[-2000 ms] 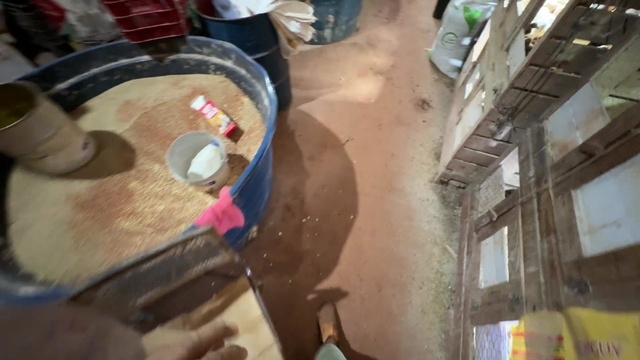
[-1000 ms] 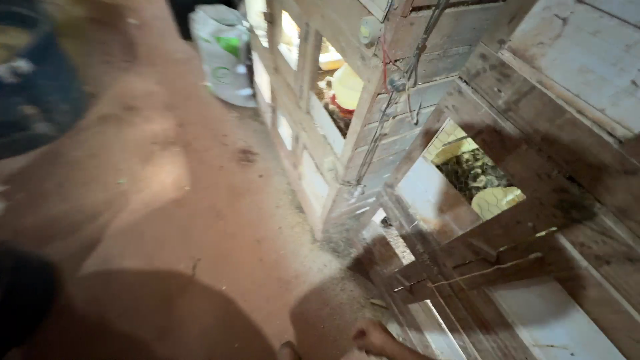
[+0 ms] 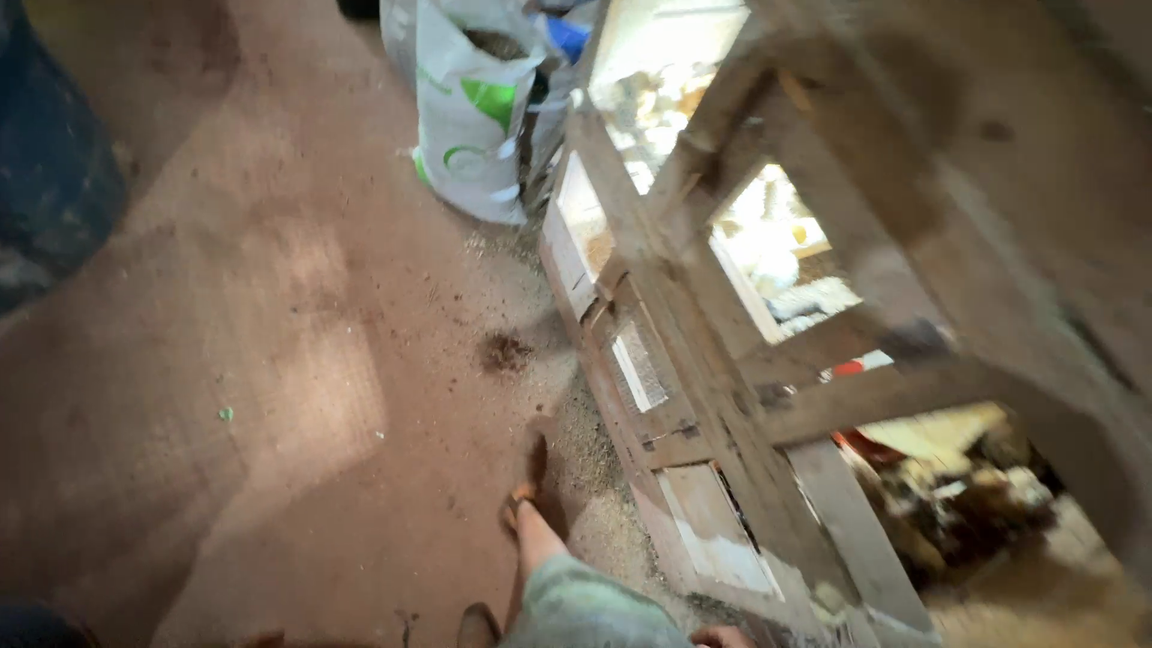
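Observation:
A small part of what looks like my right hand (image 3: 724,637) shows at the bottom edge, beside my green-grey shorts (image 3: 594,607); its fingers and anything in them are hidden. It is nearest to the lower boards of a wooden pen (image 3: 684,360) with window-like openings. Through the lower right opening, pale and brown fluffy shapes that look like chicks (image 3: 981,504) are seen, blurred. A brighter opening higher up shows pale shapes and light. My left hand is out of view. My sandalled foot (image 3: 522,499) stands on the reddish floor, left of the pen.
Ahead, a white sack with green print (image 3: 472,117) stands open against the far end of the pen. At the left edge is a blue drum (image 3: 49,162). Reddish floor (image 3: 270,360) runs between them, with loose litter (image 3: 504,351) along the pen's foot.
The view has swung right, from the blue tub of feed to the pen. The hand seen low at the left two seconds ago, by a wooden edge, is out of sight. The sack appears closer.

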